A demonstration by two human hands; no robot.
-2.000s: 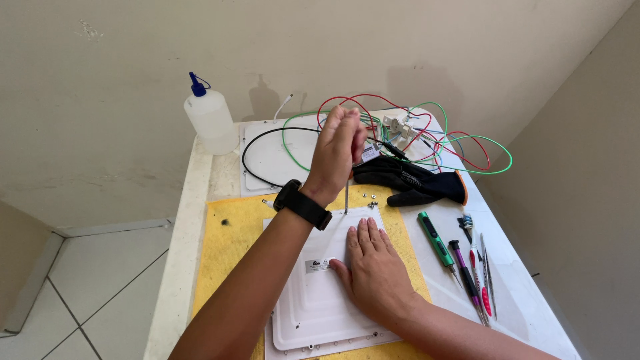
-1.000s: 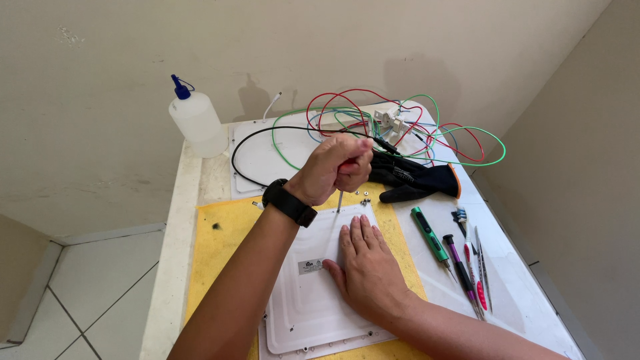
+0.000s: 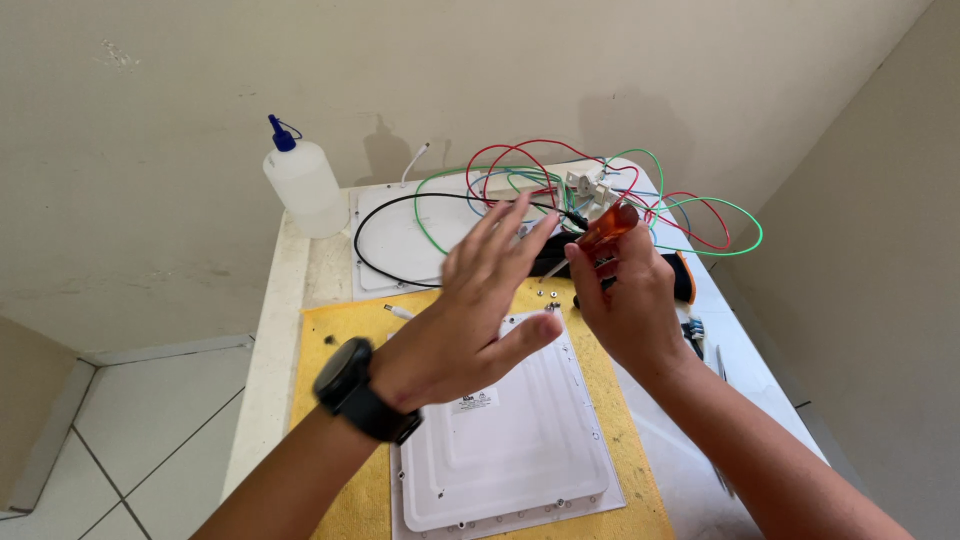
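Observation:
My right hand (image 3: 637, 300) grips a screwdriver with an orange translucent handle (image 3: 609, 227), its shaft pointing down and left. Spread and slightly blurred, my left hand (image 3: 487, 300) hovers over the top of a white square panel (image 3: 517, 442) and holds nothing; a black watch is on that wrist. The panel bears a printed label and has screws along its edges. It lies on a yellow cloth (image 3: 345, 375). Small loose screws (image 3: 553, 300) lie just beyond its far edge. Behind my right hand is a black glove with an orange cuff (image 3: 682, 277), partly hidden.
A squeeze bottle with a blue cap (image 3: 307, 187) stands at the table's back left. Another white panel (image 3: 382, 232) lies behind the cloth, under a black cable. Red and green wires (image 3: 712, 201) tangle with white connectors at the back right. Partly hidden tools, including a brush (image 3: 696, 328), lie on the right.
The left hand, earlier closed over the screwdriver above the panel's far edge, is now off it and spread. The right hand has lifted from the panel and now holds the screwdriver.

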